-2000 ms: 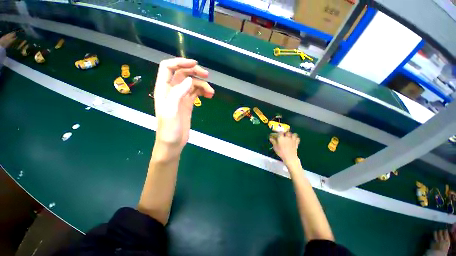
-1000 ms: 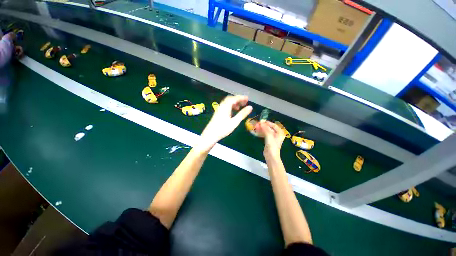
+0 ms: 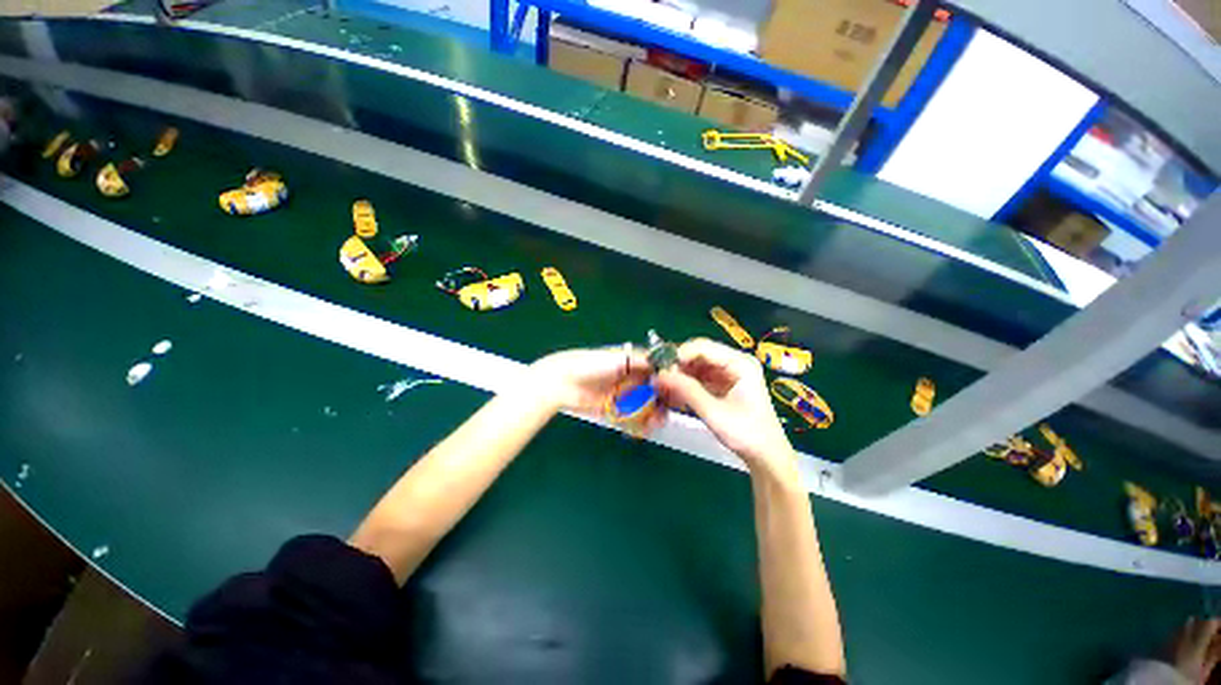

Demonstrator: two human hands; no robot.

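My left hand (image 3: pixel 585 379) holds a yellow housing (image 3: pixel 632 402) over the pale edge rail, its blue inner side showing. My right hand (image 3: pixel 723 392) meets it from the right, its fingers on a small green circuit board (image 3: pixel 662 355) at the housing's upper end. The fingers hide part of the housing and any wires there. On the belt just right of my hands lie an open housing with a blue inside (image 3: pixel 802 403), another yellow housing (image 3: pixel 785 356) and a yellow strip piece (image 3: pixel 731 327).
More yellow housings with wires lie along the green belt (image 3: pixel 629 297) to the left and right. A grey metal support (image 3: pixel 1018 395) crosses the right side. A person's hand (image 3: pixel 1194 653) shows at the lower right edge. White scraps (image 3: pixel 139 372) lie on the near table.
My right hand has lifted the housing off the belt and brought it nearer me. My left hand has come in from the left and taken hold of it; its blue side now shows.
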